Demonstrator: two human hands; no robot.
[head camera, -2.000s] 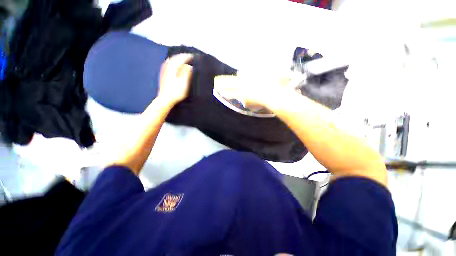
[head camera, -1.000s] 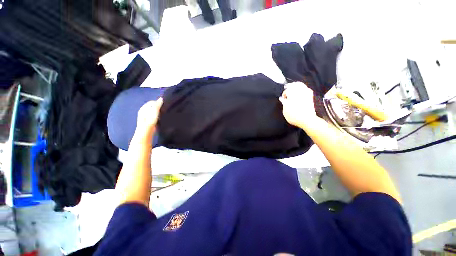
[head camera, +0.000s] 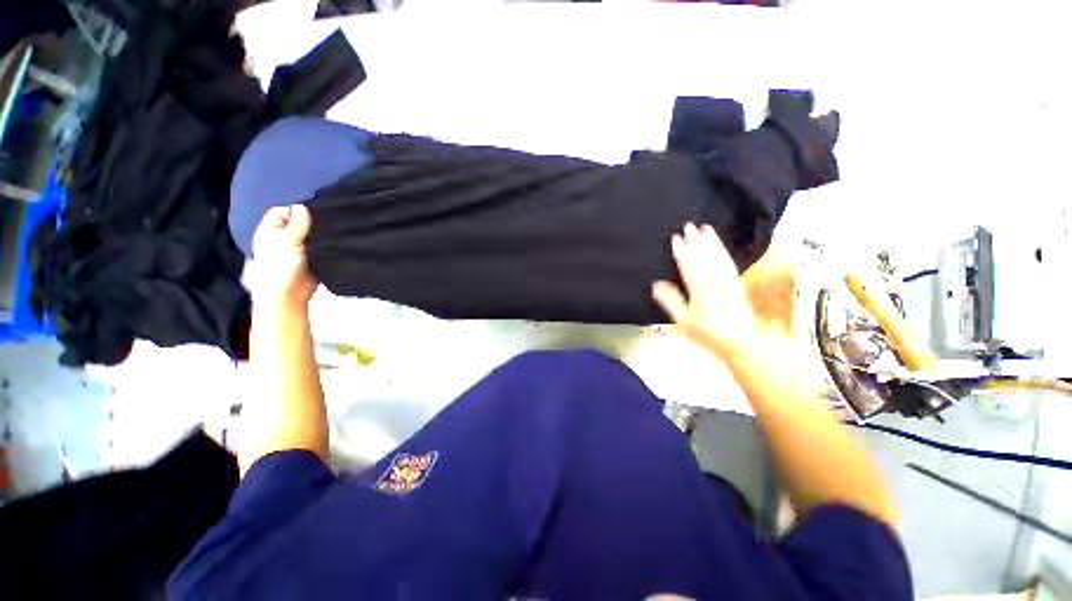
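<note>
The black garment (head camera: 494, 229) is pulled over the navy padded board (head camera: 288, 170), whose rounded left end shows bare. Its bunched part lies at the right end. My left hand (head camera: 282, 249) grips the garment's left edge at the near side of the board. My right hand (head camera: 708, 288) rests on the garment near its right end, with fingers spread and holding nothing. The steam iron (head camera: 870, 346) is parked to the right of my right hand, its yellowish handle towards the upper left.
A crumpled black garment pile (head camera: 147, 200) lies at the far left. A second dark heap (head camera: 118, 522) is at the lower left. The white table (head camera: 529, 82) extends behind the board. A grey metal fitting (head camera: 966, 288) and a dark cable (head camera: 976, 448) are at the right.
The garment has been drawn further left over the board and is straighter. My left hand has moved left with its edge. My right hand has let go of the cloth and opened.
</note>
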